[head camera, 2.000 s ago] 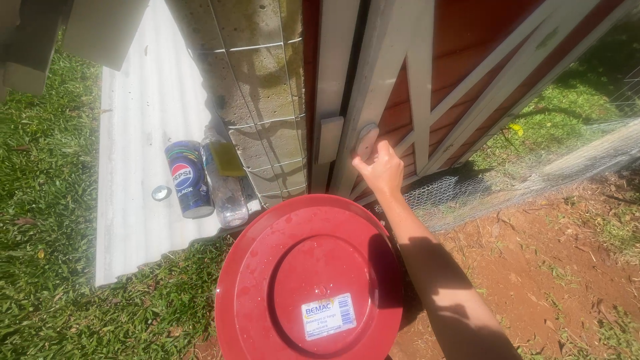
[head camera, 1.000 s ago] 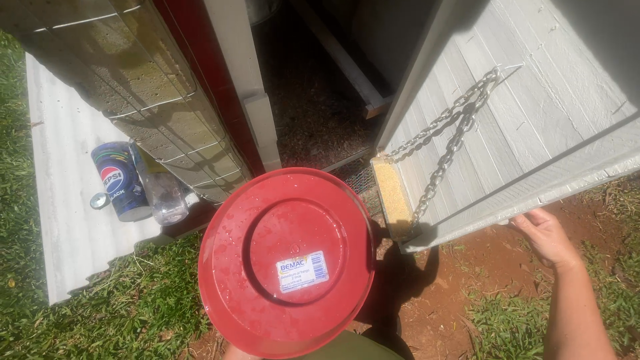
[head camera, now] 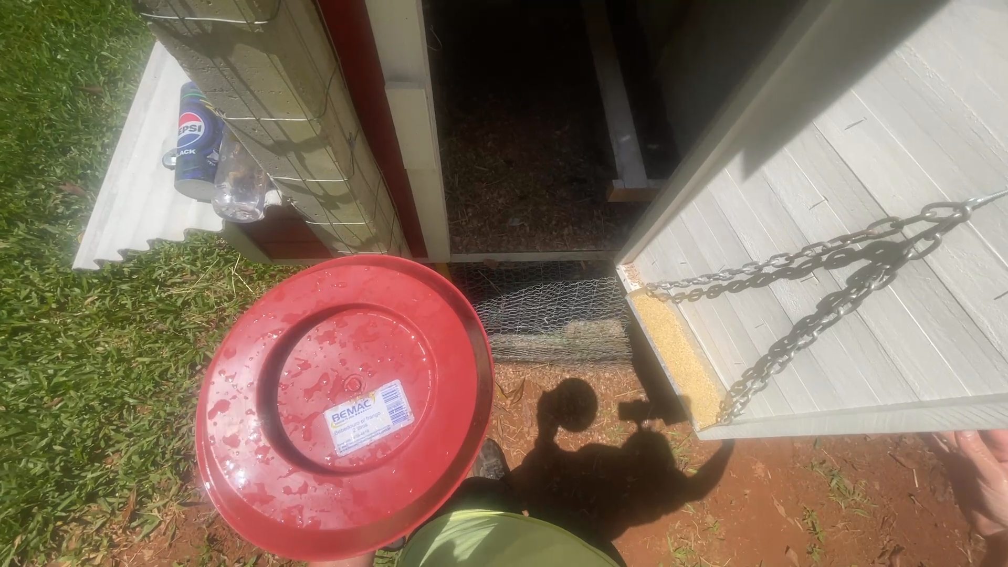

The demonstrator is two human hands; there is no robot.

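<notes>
A round red plastic poultry drinker base or dish [head camera: 346, 409], wet with drops and bearing a label, is at the lower left. Under its lower edge a bit of my left hand [head camera: 342, 561] shows; its fingers are hidden by the dish. At the right edge my right hand [head camera: 980, 472] has its fingers at the lower edge of the white wooden door [head camera: 890, 197], which stands wide open. A metal chain [head camera: 850, 303] hangs across the door's inner face. A narrow feed trough [head camera: 681, 354] with yellow grain is fixed to the door's hinge-side end.
The dark doorway shows litter [head camera: 520, 189] and a wooden beam [head camera: 618, 102]. Wire mesh [head camera: 559, 315] lies below the sill. At left, a Pepsi can [head camera: 197, 142] and a clear plastic bottle [head camera: 240, 177] rest on a corrugated sheet [head camera: 134, 205]. Something green [head camera: 504, 543] is at the bottom.
Two seconds ago the door was closed with my right hand at its latch; it now stands open. My right hand is now at the door's lower edge. The view has shifted over the last second.
</notes>
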